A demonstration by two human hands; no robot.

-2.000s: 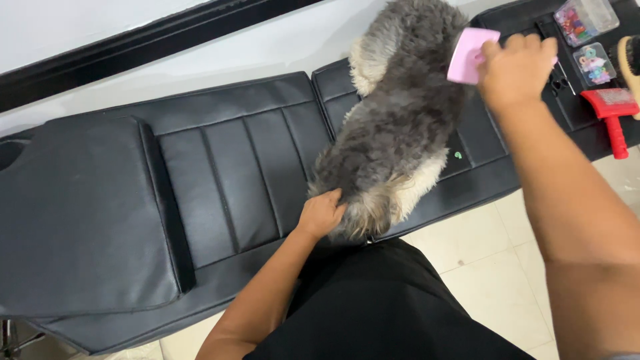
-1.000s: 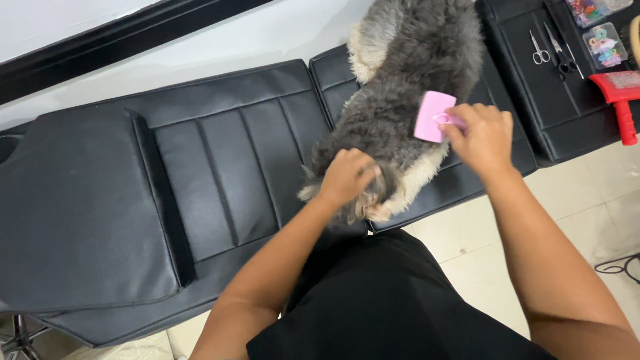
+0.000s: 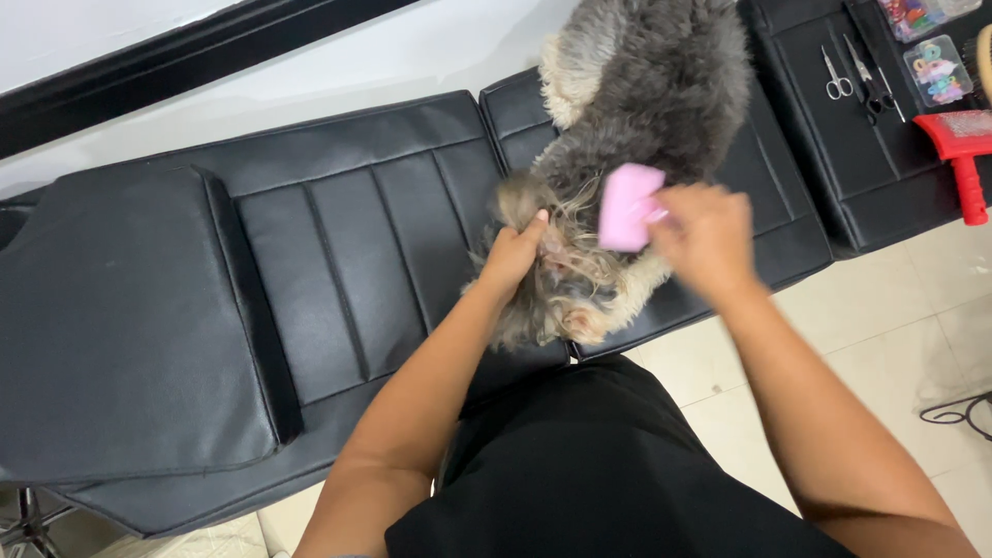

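A grey and cream long-haired dog (image 3: 659, 101) lies on a black padded bench, its head toward the near edge. My left hand (image 3: 515, 256) is at its head, the thumb and fingers closed on the long hair of an ear, which is folded back. My right hand (image 3: 705, 236) grips a pink grooming brush (image 3: 629, 208) by its handle, over the dog's neck and beside the ear. The brush and hand are blurred, so I cannot tell whether the bristles touch the hair.
A black cushion (image 3: 132, 325) rests on the bench's left part. On the right section are small scissors (image 3: 837, 81), black-handled scissors (image 3: 868, 77), a clear box of hair ties (image 3: 938, 71), a red slicker brush (image 3: 961, 143) and a wood-framed brush (image 3: 984, 62). A wall runs behind.
The pink brush has come left and nearer, from the dog's back to beside its head. My left hand has moved from the top of the head to the ear, which now lies folded back.
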